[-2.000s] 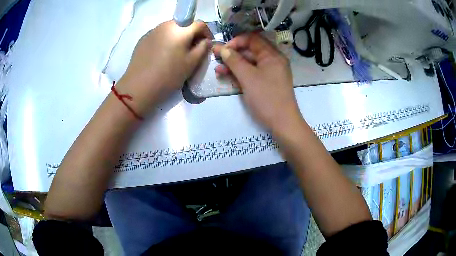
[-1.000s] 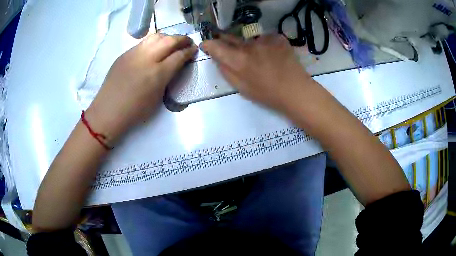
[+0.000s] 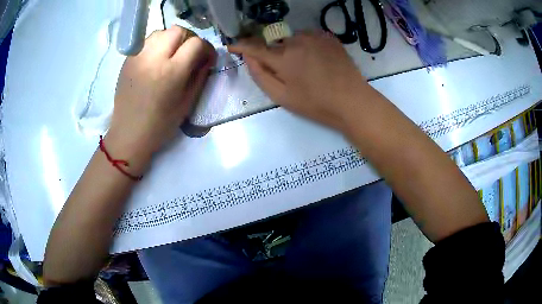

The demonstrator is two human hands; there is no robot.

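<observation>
My left hand (image 3: 163, 74) is at the left of the needle area, fingers curled down over the machine bed; what lies in its fingers is hidden. My right hand (image 3: 306, 74) reaches in from the right, its fingertips low beside the presser foot area (image 3: 228, 41). Whether they pinch anything cannot be told. A white fabric strip (image 3: 89, 98) lies on the table left of my left hand and passes out of sight at the wrist. The sewing machine head (image 3: 229, 15) is at the top, with a cream ribbed knob (image 3: 276, 32) just above my right hand.
Black-handled scissors (image 3: 367, 27) lie on the bed right of the knob, beside purple threads (image 3: 429, 47). A slim white stick (image 3: 472, 46) lies further right. A pale rounded bar (image 3: 131, 27) hangs above my left hand. A printed ruler (image 3: 255, 185) runs along the table's front edge. Yellow racks stand at right.
The view has shifted, so the machine sits further left and higher. My left fingers are now more tightly curled and slightly farther from my right fingertips, which stay by the presser foot.
</observation>
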